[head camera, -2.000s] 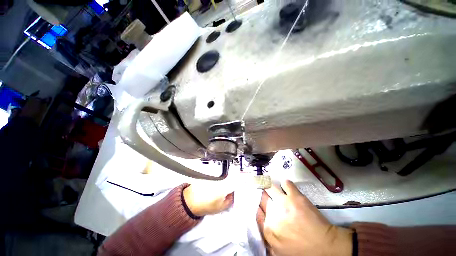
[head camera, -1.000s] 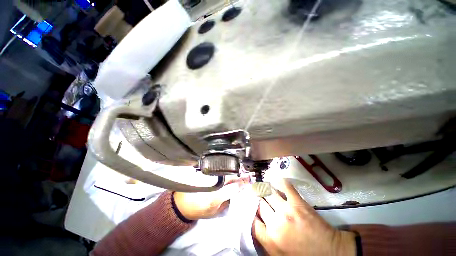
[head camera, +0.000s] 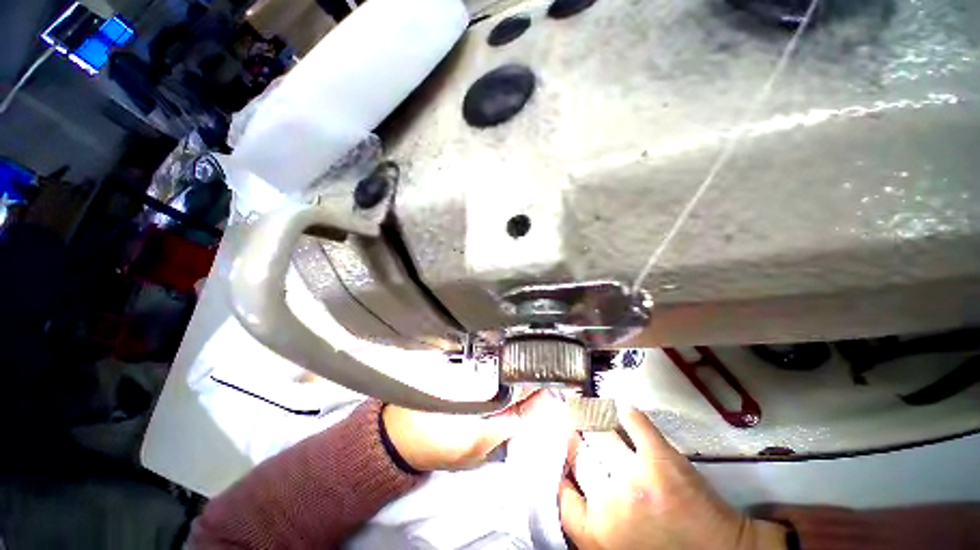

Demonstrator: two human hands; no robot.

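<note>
White cloth (head camera: pixel 430 516) lies under the sewing machine head (head camera: pixel 688 183), overexposed, and runs between my hands. My left hand (head camera: pixel 446 433) is left of the needle area, its fingertips on the cloth and partly hidden behind the guard and the ribbed tension dial (head camera: pixel 546 361). My right hand (head camera: pixel 645 489) grips the cloth's edge just right of it, fingertips beside a small ribbed knob (head camera: pixel 593 414). The needle and presser foot are hidden behind the dial. A white thread (head camera: pixel 731 145) runs down the head.
The curved take-up guard (head camera: pixel 306 349) stands at the head's left end. Red thread snips (head camera: pixel 718 389) and black scissors (head camera: pixel 913 355) lie under the arm at right. A white roll or cloth (head camera: pixel 349 81) is behind the head. A dark line (head camera: pixel 263 397) shows on cloth at left.
The view has shifted closer to the head, and the machine appears larger. My hands stay near the needle area on the cloth, with my left fingertips now more hidden by the dial.
</note>
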